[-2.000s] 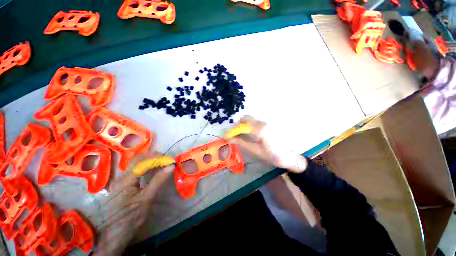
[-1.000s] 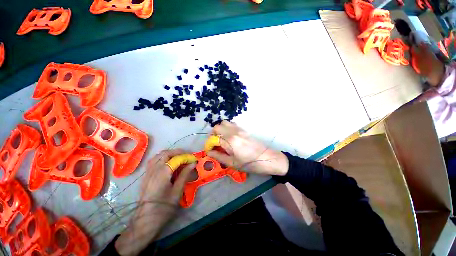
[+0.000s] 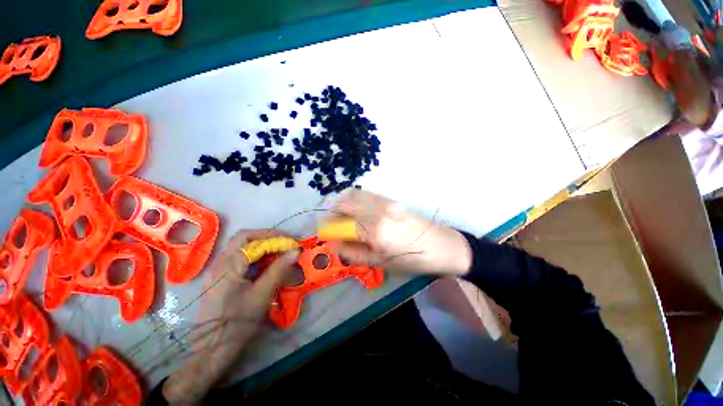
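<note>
An orange controller shell (image 3: 321,271) lies near the front edge of the white work sheet, its handles towards me. My left hand (image 3: 242,289), with a yellow finger cot, holds the shell's left side. My right hand (image 3: 388,238), also with a yellow cot, is at the shell's upper right edge and is blurred. Its fingertips are over the shell; whether they hold a small piece cannot be seen. A heap of small black pads (image 3: 337,139) lies just beyond my hands.
Loose orange shells (image 3: 162,218) are piled at the left. A green conveyor belt (image 3: 238,28) carries shells behind. A cardboard sheet (image 3: 587,87) bears more shells at the right, beside another person's hand (image 3: 691,91). An open carton (image 3: 583,262) stands right of the bench.
Since two seconds ago, both hands have closed in over the shell. In the last second they stay around it, the right hand shifting slightly. The belt shells have moved left.
</note>
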